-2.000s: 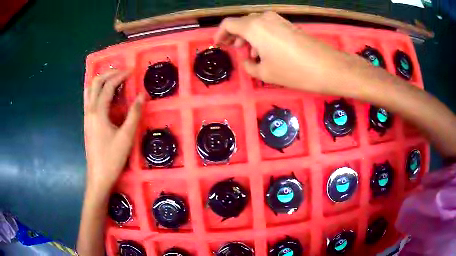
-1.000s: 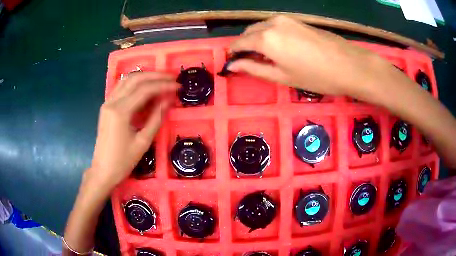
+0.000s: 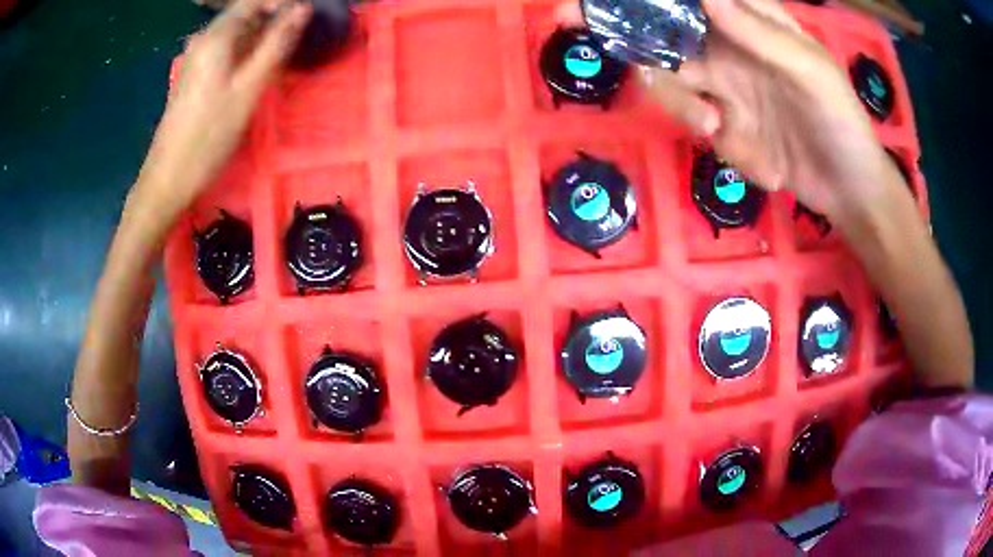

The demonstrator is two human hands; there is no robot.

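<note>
My left hand point(image 3: 234, 65), bare and blurred, holds a black round smartwatch unit point(image 3: 325, 33) above the top-left part of the red foam tray point(image 3: 294, 309). My right hand point(image 3: 762, 93) holds another smartwatch unit point(image 3: 645, 27) tilted at the tray's far side, its glossy surface catching glare. A unit with a teal screen point(image 3: 584, 63) lies in the pocket just left of my right hand. An empty tray pocket point(image 3: 446, 71) lies between my hands.
Face-down units point(image 3: 448, 232) fill pockets on the left and middle. Units with teal screens point(image 3: 590, 202) fill pockets on the right. A brown edge strip point(image 3: 887, 13) shows at the far right. A dark green mat point(image 3: 65, 174) lies left of the tray.
Both hands have lifted units out of the far-row pockets, leaving pockets bare. My right hand has moved right and turned its unit. The tray appears lower and further left in view.
</note>
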